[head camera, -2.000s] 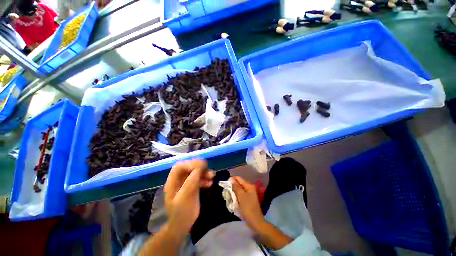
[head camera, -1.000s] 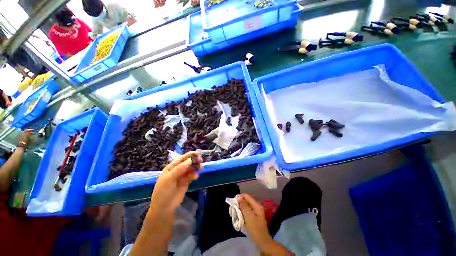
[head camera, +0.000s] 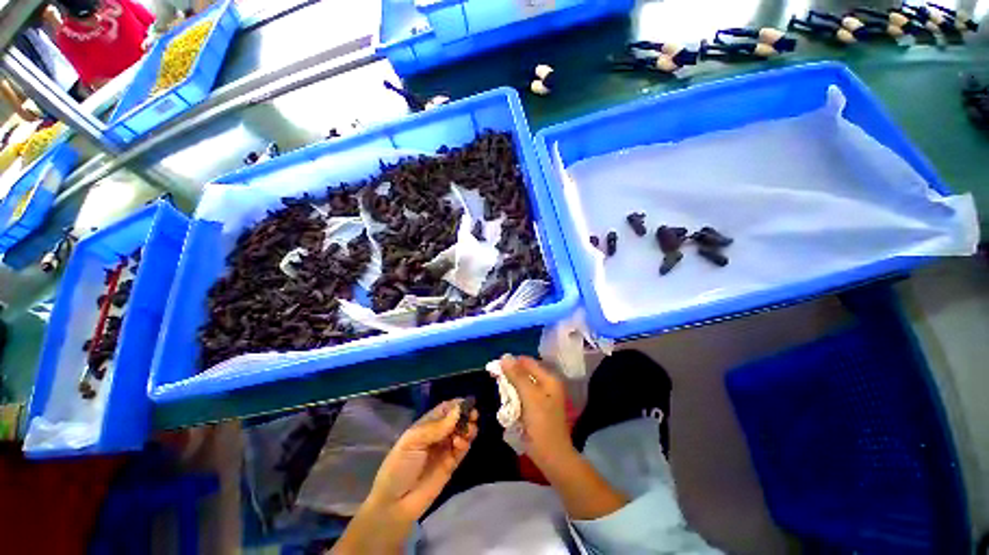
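Note:
My left hand holds a small dark moulded part between thumb and fingertips above my lap. My right hand grips a crumpled white wiping cloth, just right of the part; the two do not touch. In front lies the full parts tray, heaped with dark parts and white scraps. To its right is the receiving tray, with several dark parts on the left of its white liner.
A narrower side tray at far left holds dark parts and a red stick-like tool. Part-built figures lie in a row behind. A dark blue crate is below right. A person in red is opposite.
My left hand has come down from the full tray's front edge to my lap with the part. My right hand has risen slightly with the cloth. The camera view has shifted.

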